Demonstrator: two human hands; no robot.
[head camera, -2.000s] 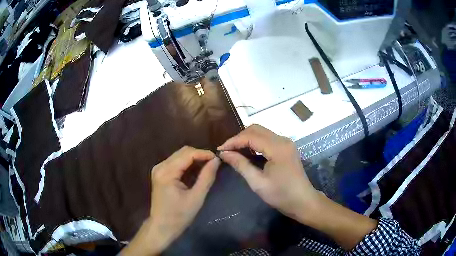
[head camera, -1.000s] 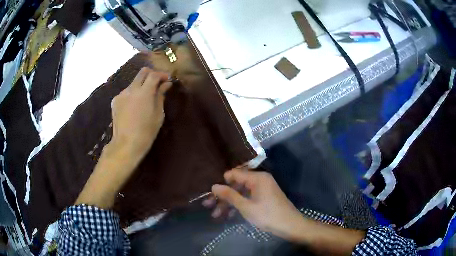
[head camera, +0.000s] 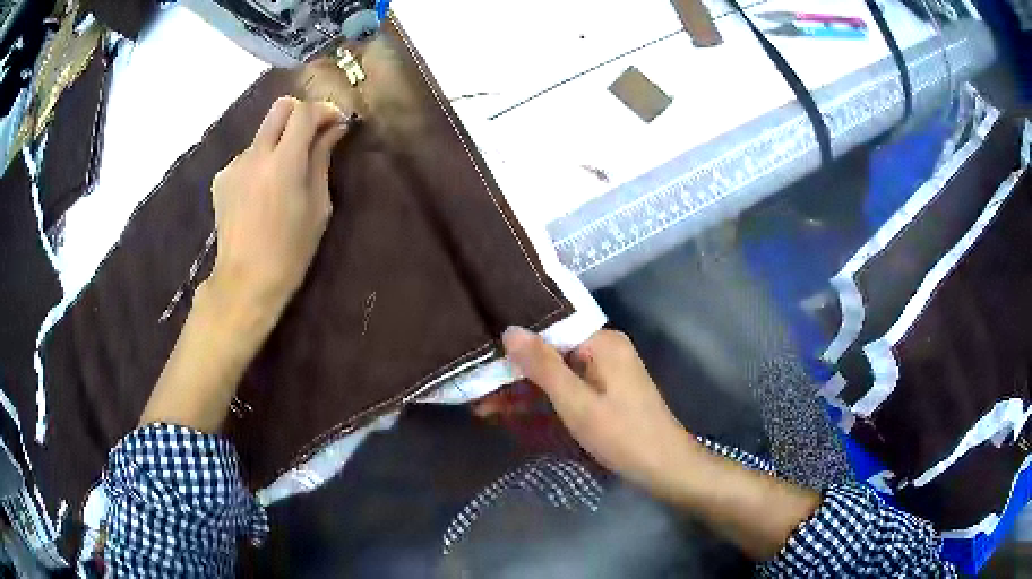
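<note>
A large dark brown garment panel (head camera: 396, 238) lies across the machine table, with stitching along its right and front edges and white strips at its front border. My left hand (head camera: 277, 187) is over the panel just in front of the brass-coloured presser foot (head camera: 350, 68), fingertips pinched on a tiny dark bit too small to name. My right hand (head camera: 594, 390) grips the panel's front edge near its right corner, thumb on top, other fingers partly hidden beneath. The machine head (head camera: 283, 23) is cut off by the top edge.
Two brown scraps, one small square (head camera: 641, 94) and one strip (head camera: 697, 20), lie right of the needle. A red-and-blue tool (head camera: 809, 24) lies beyond a black strap (head camera: 792, 85). Measuring tape (head camera: 702, 175) runs along the table's front edge. White-edged brown panels (head camera: 951, 328) hang at right.
My hands have parted: the left went up toward the presser foot, the right now grips the panel's front edge. The panel's front corner has come into view, and the camera view has shifted.
</note>
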